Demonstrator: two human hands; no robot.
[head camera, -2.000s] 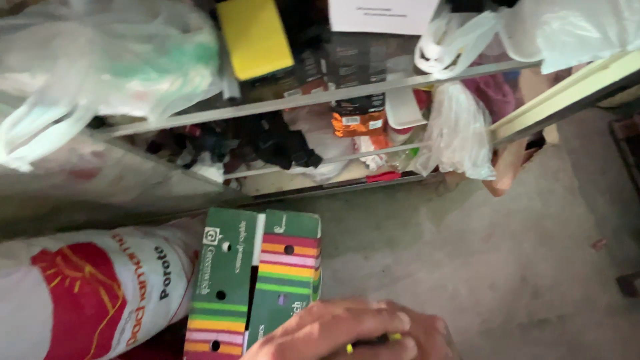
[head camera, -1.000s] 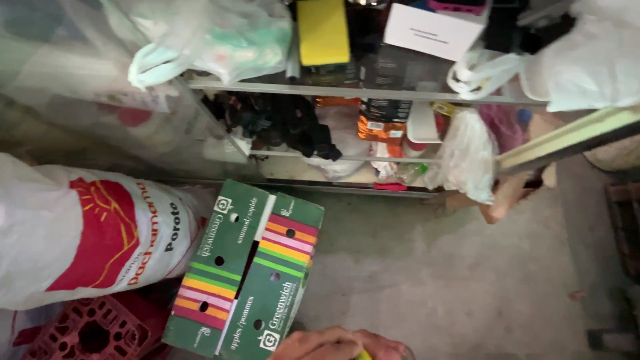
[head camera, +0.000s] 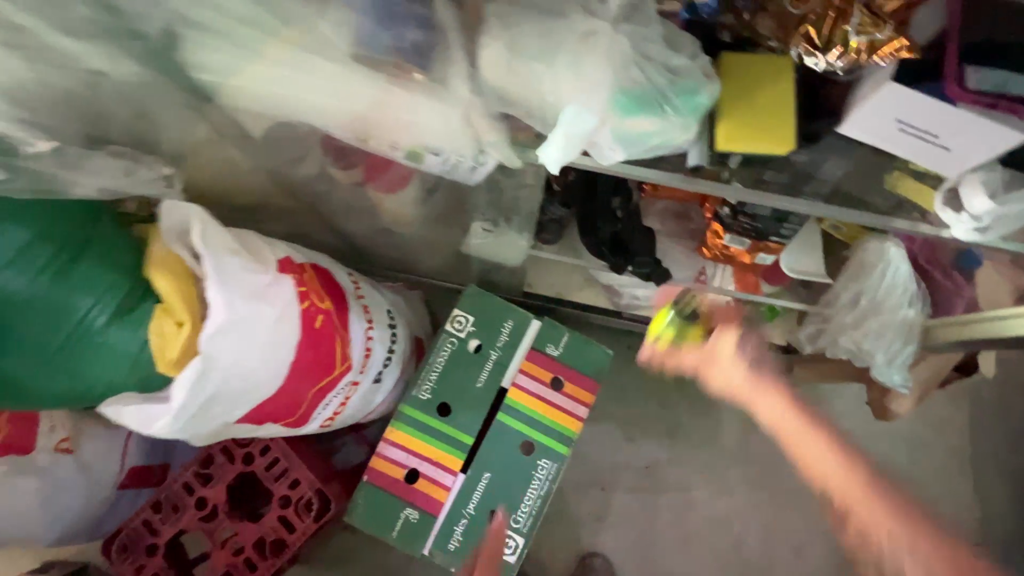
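Observation:
My right hand (head camera: 712, 344), blurred, reaches in from the lower right with its fingers around a small yellow-and-black object (head camera: 676, 324), whose kind I cannot make out. It is in front of the lower shelf, right of a green cardboard apple box (head camera: 480, 432). Of my left hand (head camera: 486, 548) only a finger shows at the bottom edge, over the lower part of the box; the rest is out of view. The box has striped sides, round holes and a narrow gap along its top.
A white printed woven sack (head camera: 312, 344) stands left of the box, with a red plastic crate (head camera: 232, 512) below it. Glass shelves (head camera: 720, 192) behind hold plastic bags (head camera: 872, 304), a yellow box (head camera: 756, 104), a white box (head camera: 920, 132) and black cloth (head camera: 612, 228). A shoe tip (head camera: 594, 564) shows on the concrete floor.
The hands were close together at the bottom edge; now they are apart, and my right hand has moved up and right with the yellow-and-black object. The view has swung left.

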